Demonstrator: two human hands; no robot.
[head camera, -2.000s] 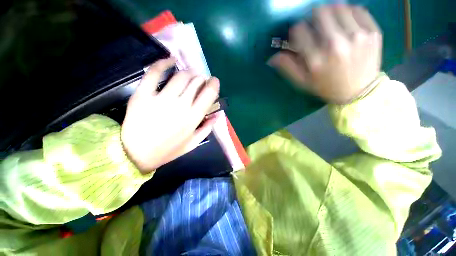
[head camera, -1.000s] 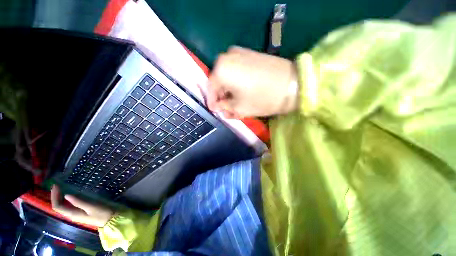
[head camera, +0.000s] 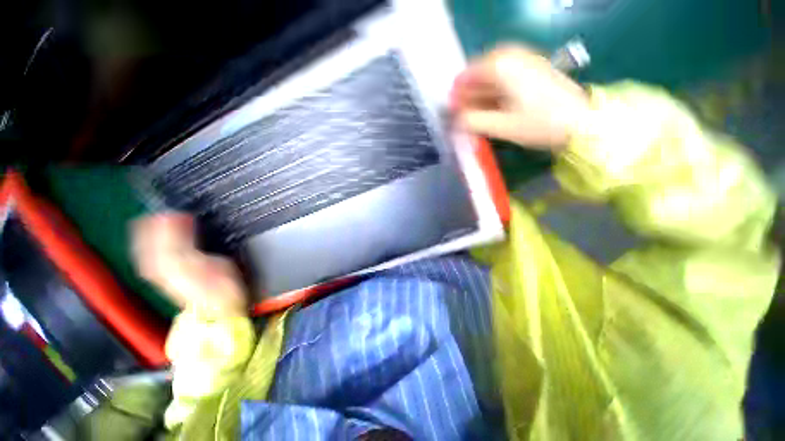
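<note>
An open laptop (head camera: 361, 215) with black keys and a dark screen lies tilted in front of me on a white liner sheet (head camera: 441, 43) over a red foam carrier (head camera: 492, 185). My right hand (head camera: 521, 96) is at the laptop's right edge, its fingertips by the side; blur hides whether it holds anything. My left hand (head camera: 188, 258) is by the laptop's left edge, blurred, and its grip cannot be made out. A USB flash drive (head camera: 575, 54) lies on the bench just beyond my right hand, its metal end showing.
The green bench (head camera: 671, 39) extends behind my right hand. At the lower left, another dark laptop or screen (head camera: 64, 310) sits by a red pad (head camera: 95, 276). A strip of green bench separates it from the laptop in front of me.
The view has shifted. The laptop appears turned and further right, with a green gap now at its left. My left hand has risen beside its left edge; my right hand remains near the right edge.
</note>
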